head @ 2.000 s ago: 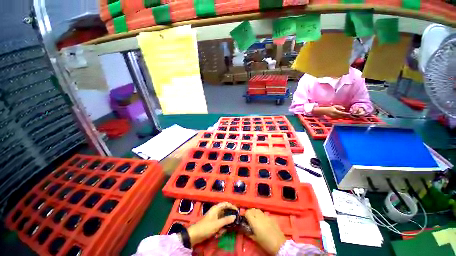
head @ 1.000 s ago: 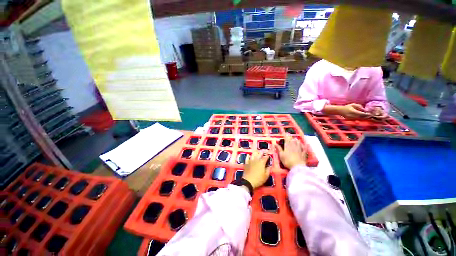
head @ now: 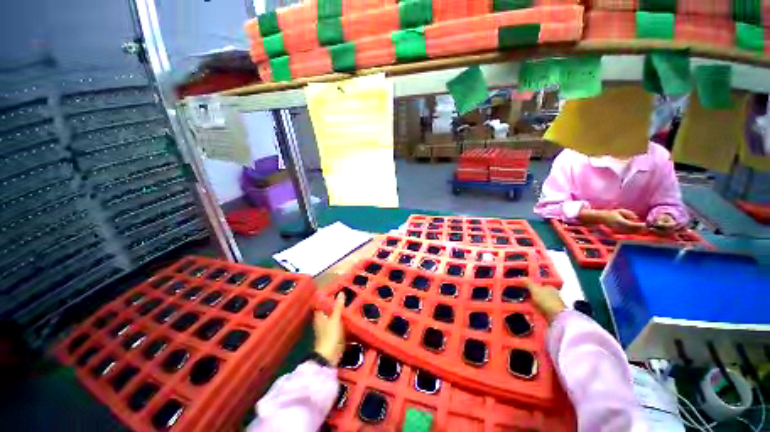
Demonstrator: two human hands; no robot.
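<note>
A red-orange tray (head: 420, 319) full of black square watch units (head: 433, 338) is in front of me, tilted and bowed. My left hand (head: 330, 329) grips its left edge. My right hand (head: 549, 301) grips its right edge, partly hidden by the sleeve. Below it lies another red-orange tray (head: 443, 405) with watch units at its left and a green patch near the bottom. Further trays with watch units (head: 473, 229) lie beyond the held tray.
Stacked full trays (head: 279, 337) stand at left. A clipboard with white paper (head: 321, 248) lies beyond them. A blue-topped box (head: 684, 291) with cables and a white coil is at right. A person in pink sits opposite at a tray (head: 582, 245). A tray shelf (head: 405, 72) hangs above.
My hands have come back from the units in the farther tray and spread apart to the sides of the nearer full tray, which they now hold. The camera view has also shifted.
</note>
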